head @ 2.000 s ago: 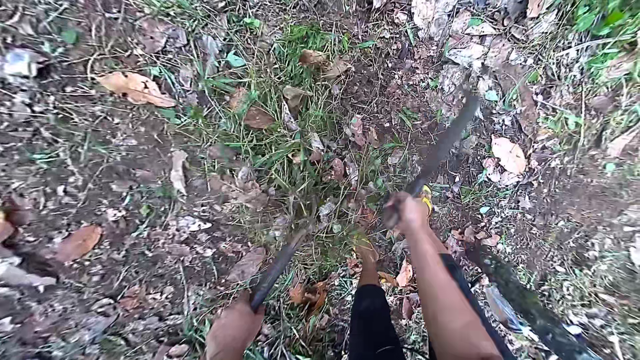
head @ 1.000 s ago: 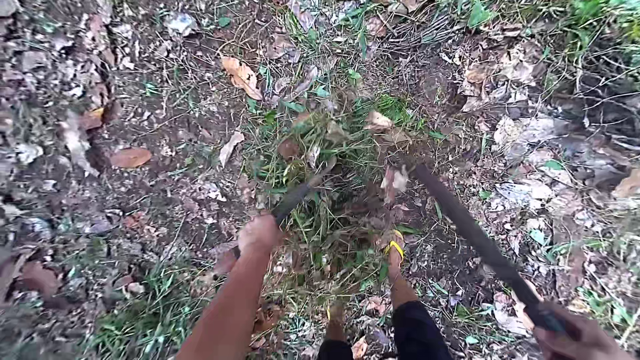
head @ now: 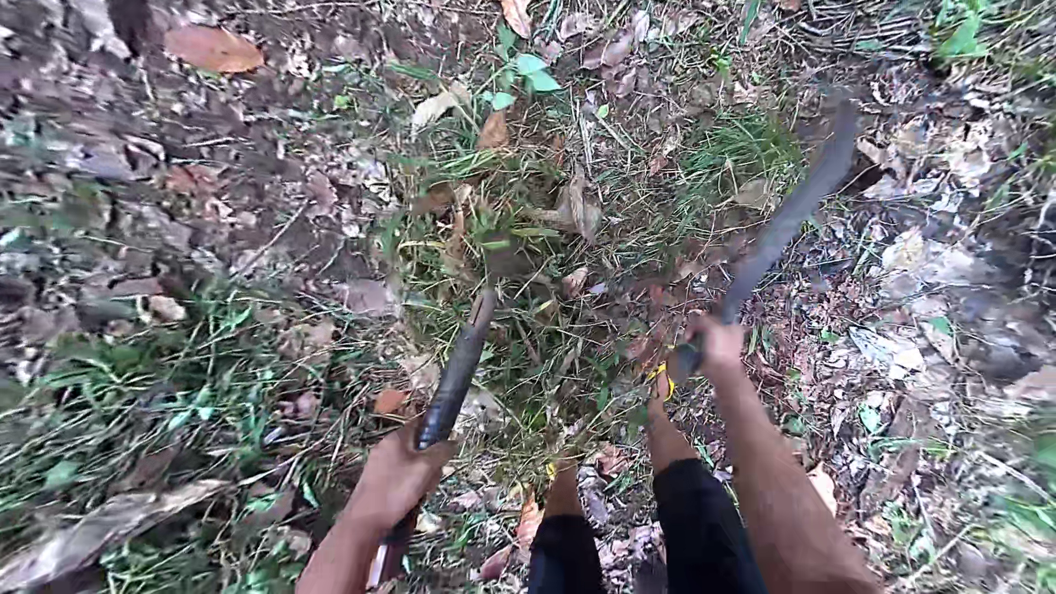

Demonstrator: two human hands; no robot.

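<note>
My left hand is closed around a dark stick-like tool, whose narrow end points up into a heap of cut grass. What kind of tool it is, I cannot tell. At the right, my right hand grips the handle of a machete; its dark, slightly curved blade slants up and to the right, blurred, over leaf litter. The grass heap, mixed with dry leaves, lies between the two hands and in front of my feet. A yellow sandal strap shows beside my right hand.
My legs in dark shorts stand at the bottom middle. Green grass grows at the left, with a large dry leaf below it. Another grass tuft stands near the blade. An orange-brown leaf lies at the upper left.
The machete in my right hand has swung from the lower right in toward my feet, its blade now pointing up and right. My left hand still holds its tool. The view has shifted.
</note>
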